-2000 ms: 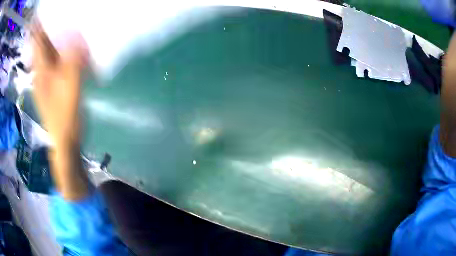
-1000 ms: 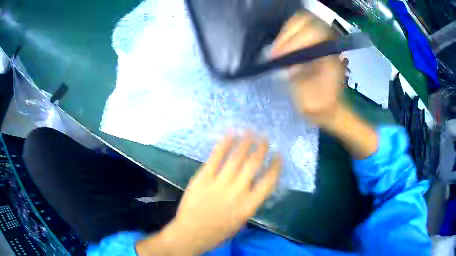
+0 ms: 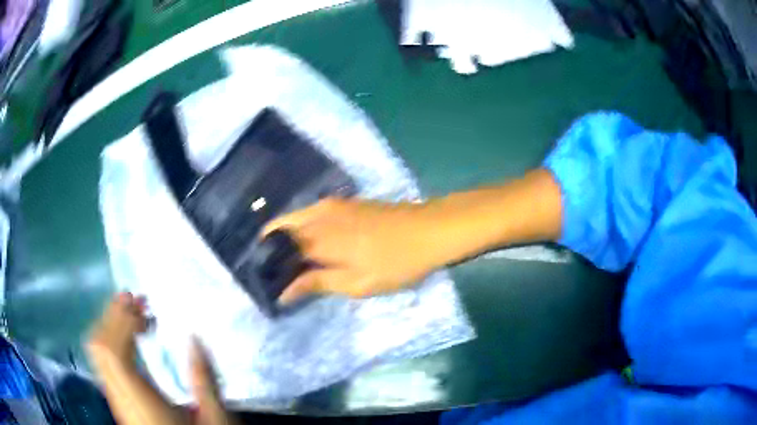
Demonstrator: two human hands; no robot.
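Note:
A black squarish housing [image 3: 266,162] lies tilted on a white bubble-wrap sheet [image 3: 149,241]. One long black arm [image 3: 168,149] sticks out from its upper left corner. A small bright spot shows near its middle. My right hand [image 3: 340,249] reaches in from the right and grips the housing at its lower right part, thumb and fingers spread around a dark portion; the fingers hide that side. My left hand [image 3: 162,365] is low at the left, blurred, over the sheet's lower left edge. Its thumb and fingers are apart, with a small dark spot at the fingertips; I cannot tell what that is.
The bench has a dark green mat [image 3: 531,124] and a white edge strip [image 3: 191,50] along its far side. Silver-white notched plates [image 3: 485,29] lie at the top, with a black piece beside them. Blurred dark things stand beyond the strip at the upper left.
The housing, held raised in my right hand before, now rests on the bubble wrap. My left hand has moved off the middle of the sheet to the lower left. The view has turned.

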